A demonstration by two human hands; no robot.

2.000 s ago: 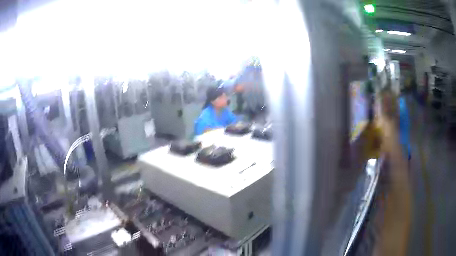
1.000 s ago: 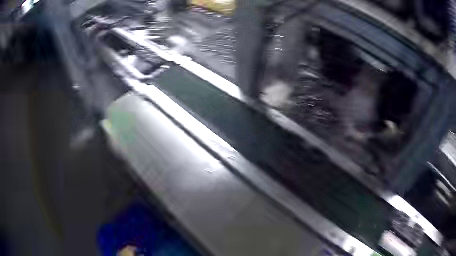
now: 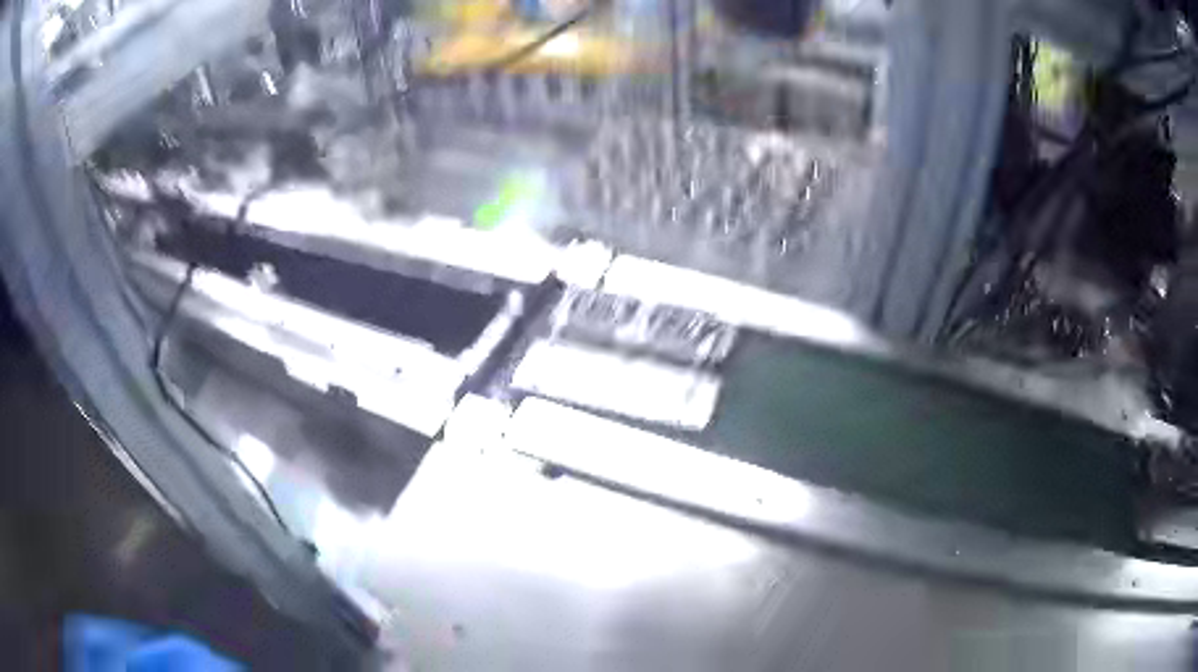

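Neither of my hands shows in the frame; the picture is blurred. In front of me a wide dark green conveyor belt point(image 3: 907, 440) runs from the middle to the right. At its left end sits a carrier fixture point(image 3: 624, 381) with a bright blank plate at its near side; its far block is too blurred to tell what it holds. A smooth silver metal ledge point(image 3: 631, 597) lies along the near side of the belt, behind a bright conveyor rail point(image 3: 657, 466).
A narrower black infeed conveyor point(image 3: 355, 292) runs off at left. A grey upright point(image 3: 935, 171) stands behind the belt; another grey frame bar point(image 3: 112, 381) curves down the left side with a thin black cable beside it. Something blue point(image 3: 145, 646) shows at bottom left.
The view has swung from a bench with a person in blue to the conveyor, then moved closer to the belt's left end. The carrier fixture and infeed conveyor now show more clearly.
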